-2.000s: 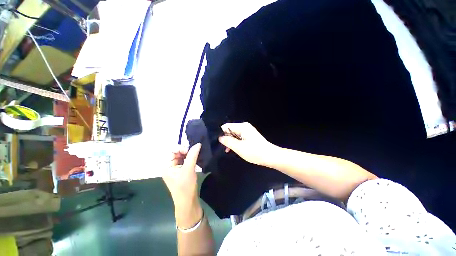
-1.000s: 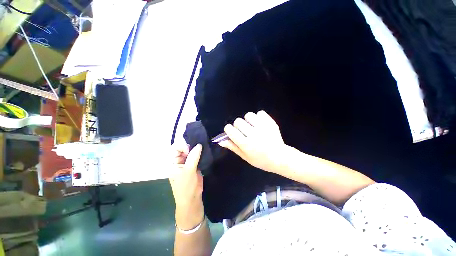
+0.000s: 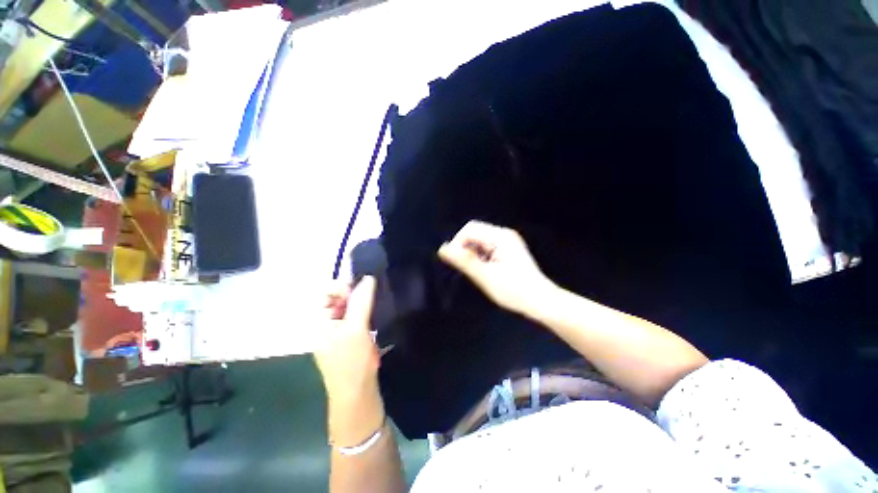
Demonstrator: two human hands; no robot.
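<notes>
A large black garment (image 3: 597, 154) covers the middle of the white table and hangs over its front edge. My left hand (image 3: 348, 323) is at the garment's left side and pinches a dark greyish cuff (image 3: 369, 260) between thumb and fingers. My right hand (image 3: 496, 265) is over the garment, right of the cuff and apart from it. Its fingers are curled around the small thread snips; only a dark bit shows between them, and the blades cannot be made out. A thin black cord (image 3: 364, 193) runs from the garment onto the table.
A dark phone (image 3: 226, 222) lies at the left of the white table (image 3: 318, 116), near papers (image 3: 226, 58) and a blue-edged folder. Another crumpled black garment (image 3: 809, 106) is at the right. A tape roll (image 3: 31, 226) is at far left. A chair rim is close to my body.
The snips' blade near the cuff a second ago no longer shows. My right hand has turned, its fingers more curled. The cuff is partly folded down in my left hand. The view has shifted slightly.
</notes>
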